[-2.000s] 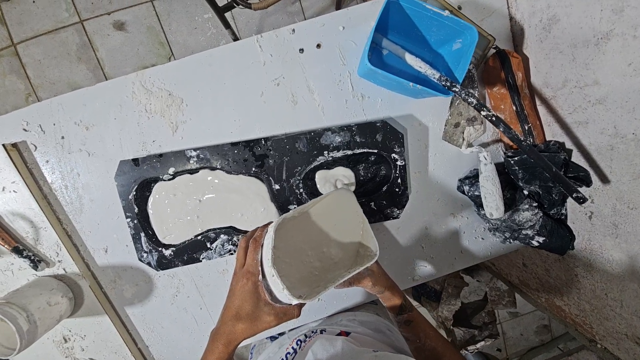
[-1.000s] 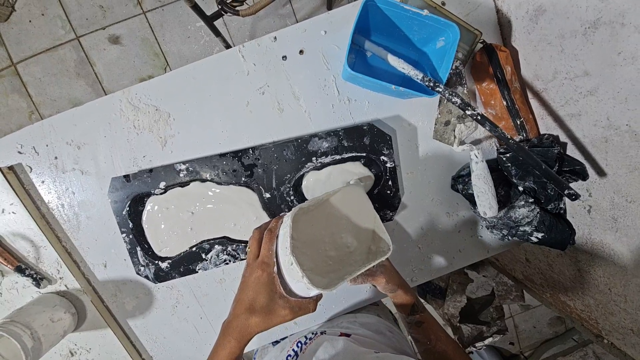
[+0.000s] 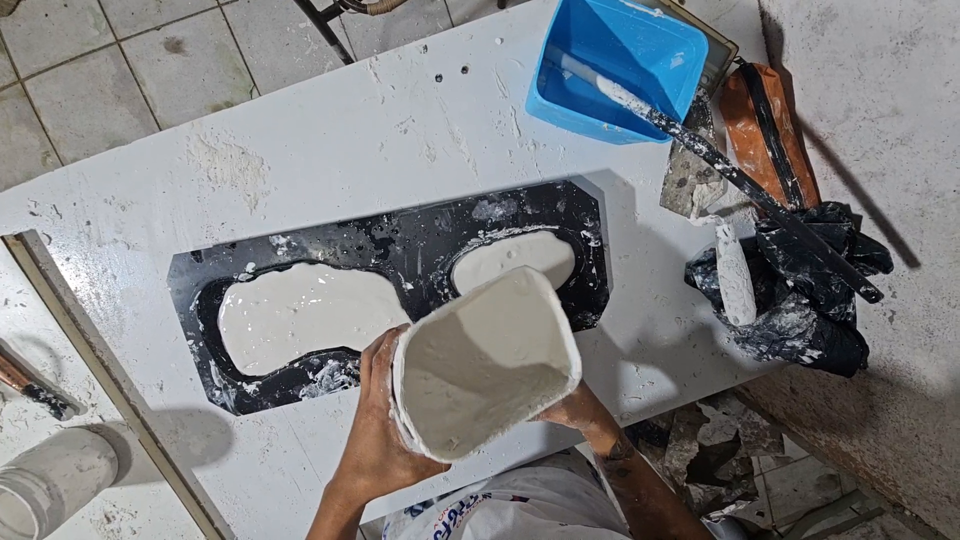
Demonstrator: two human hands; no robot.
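Note:
Both my hands hold a squarish tub [image 3: 487,367] coated inside with white slurry, tilted over the near edge of a black mold [image 3: 405,247]. My left hand [image 3: 386,420] grips its left side; my right hand [image 3: 574,409] is on its right side, the fingers partly hidden under it. The mold's larger left cavity holds a wide pool of glossy white slurry [image 3: 307,315]. In the smaller right cavity lies an oval pool of slurry [image 3: 514,259], its near edge partly covered by the tub's rim.
A blue plastic container [image 3: 615,67] with a slurry-coated stick [image 3: 750,187] leaning across it stands at the back right. Beside it are a trowel [image 3: 690,169], an orange zippered pouch [image 3: 769,135] and a crumpled black plastic bag [image 3: 810,330]. A whitish jar [image 3: 67,472] lies at lower left.
The slurry in the right cavity has spread from a small patch into a wide oval. The tub remains in both hands, tilted over the mold's near edge.

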